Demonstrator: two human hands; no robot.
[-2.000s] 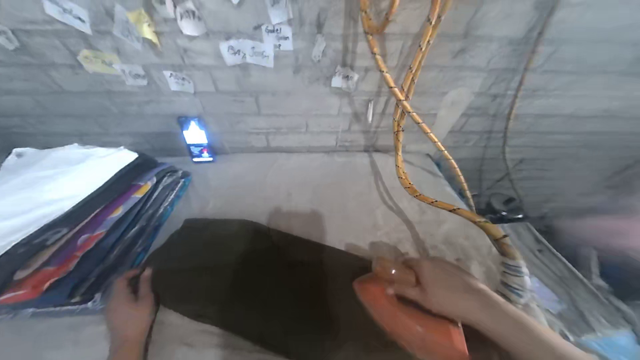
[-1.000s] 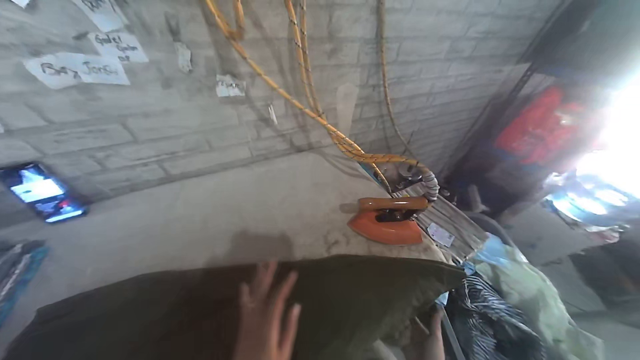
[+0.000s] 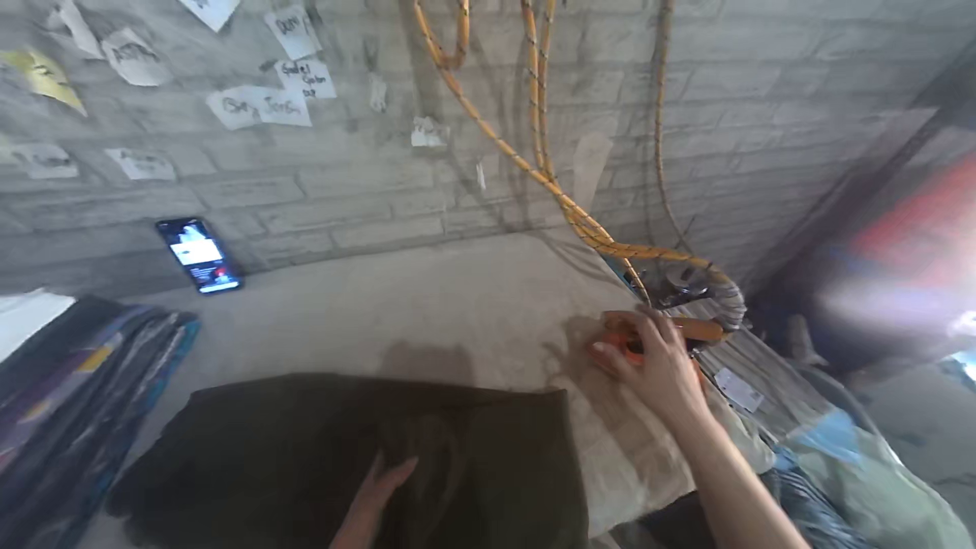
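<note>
A dark olive garment [image 3: 305, 450] lies folded over the near part of the cloth-covered table. My left hand [image 3: 374, 496] is at its near middle, low in the view; part of the hand is hidden, so its grip is unclear. At the table's right side, my right hand [image 3: 659, 362] has its fingers curled over the handle of an orange clothes iron [image 3: 698, 328]. The iron is right of the garment and apart from it, its body largely covered by the hand. A yellow-orange braided cord [image 3: 503, 145] runs from above to the handle's rear.
A lit smartphone [image 3: 200, 255] leans on the brick wall at back left. Folded garments [image 3: 91, 389] are stacked at far left. Paper notes with writing [image 3: 286, 107] hang on the wall. Past the table's right edge are a wooden surface [image 3: 709, 313] and pale green fabric [image 3: 892, 480].
Two seconds ago my right hand held the iron over the garment. One second ago the iron stood released at the right; now my right hand is back on its handle. The view has shifted.
</note>
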